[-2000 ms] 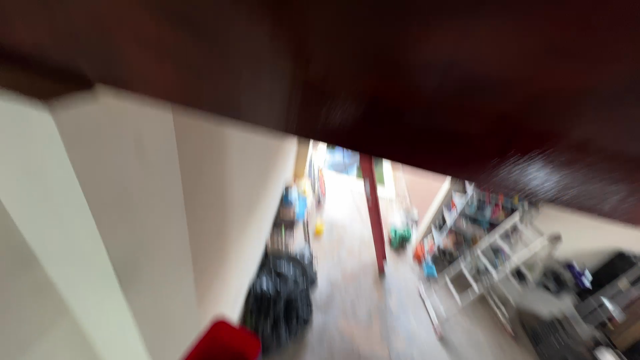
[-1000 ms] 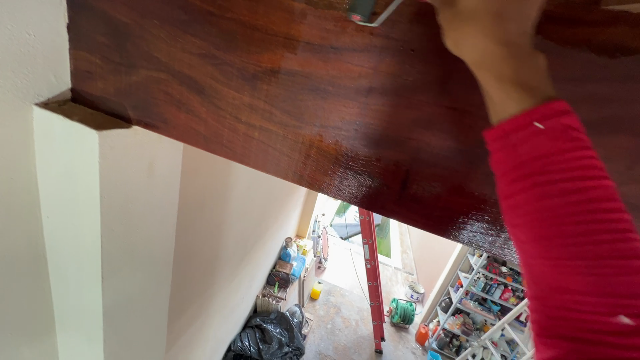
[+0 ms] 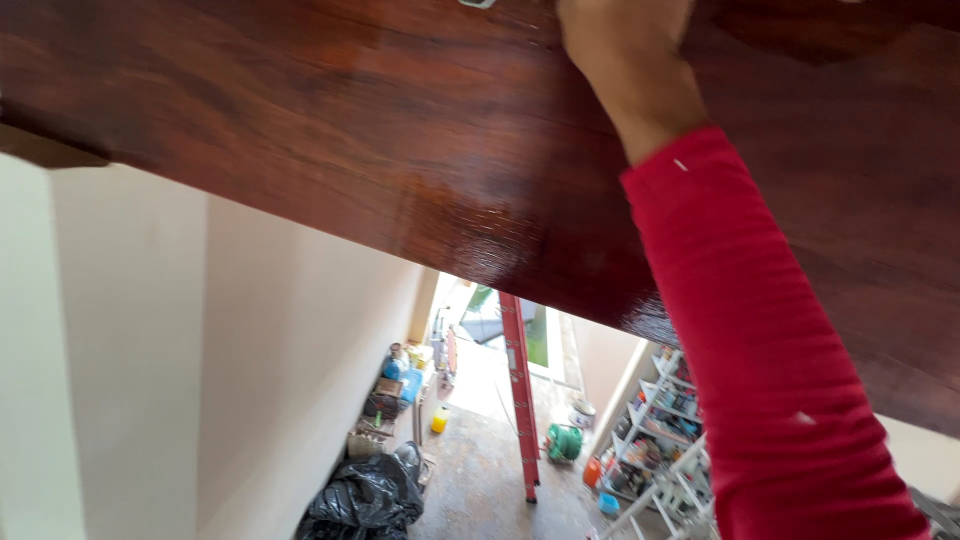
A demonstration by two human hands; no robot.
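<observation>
A wide board of dark reddish-brown wood [image 3: 360,135] crosses the upper view, with glossy, wet-looking patches near its lower edge. My right hand [image 3: 626,37], in a red sleeve, reaches up against the board at the top edge of the view. Its fingers are cut off by the frame, so what they hold does not show. Just left of the hand, a small piece of a pale tool [image 3: 477,3] shows at the top edge. My left hand is out of view.
Below stand a red ladder [image 3: 517,390], black plastic bags [image 3: 371,491], a green hose reel [image 3: 564,442], a yellow container [image 3: 440,420] and white shelving [image 3: 652,420] full of items. A pale wall [image 3: 277,300] runs along the left.
Two seconds ago the view was blurred and only a bit of red showed at the bottom. One second ago my right arm was up at the board, with more of the tool showing.
</observation>
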